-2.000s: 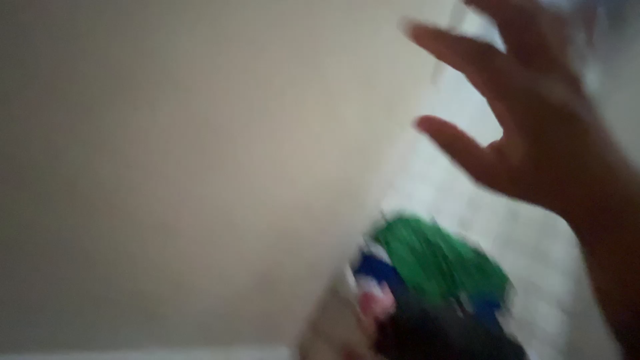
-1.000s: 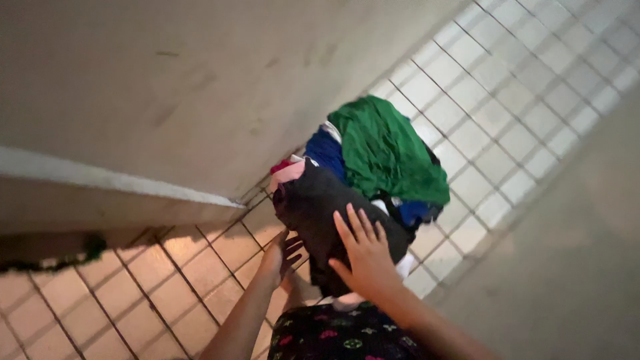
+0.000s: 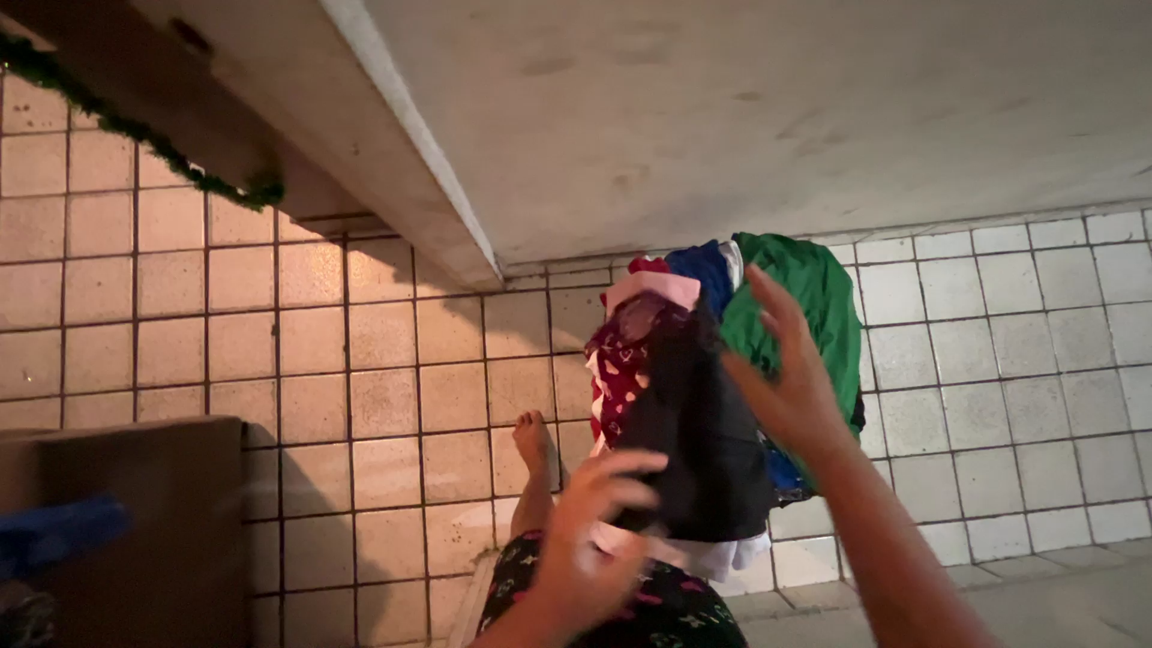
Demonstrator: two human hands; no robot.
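Observation:
A pile of clothes lies in front of me over the tiled floor. Black cloth [image 3: 706, 441] covers its near middle, and a green garment [image 3: 823, 297] is on its right side. Dark red patterned cloth [image 3: 621, 360], pink cloth [image 3: 661, 288] and blue cloth [image 3: 702, 270] show at the left and far side. White cloth [image 3: 720, 553] sticks out at the near edge. My left hand [image 3: 603, 531], blurred, is over the near left edge of the black cloth, fingers apart. My right hand [image 3: 787, 378], also blurred, is above the green garment with fingers spread and nothing held.
A wall [image 3: 720, 117] runs behind the pile and ends in a corner at its left. Green tinsel [image 3: 162, 144] hangs at the upper left. A brown box-like object [image 3: 162, 540] with a blue thing [image 3: 63, 531] stands at lower left. My bare foot [image 3: 533, 441] is left of the pile.
Both hands have come off the black cloth, which my right hand touched one second ago. Dark red patterned cloth now shows beside it. The view has turned.

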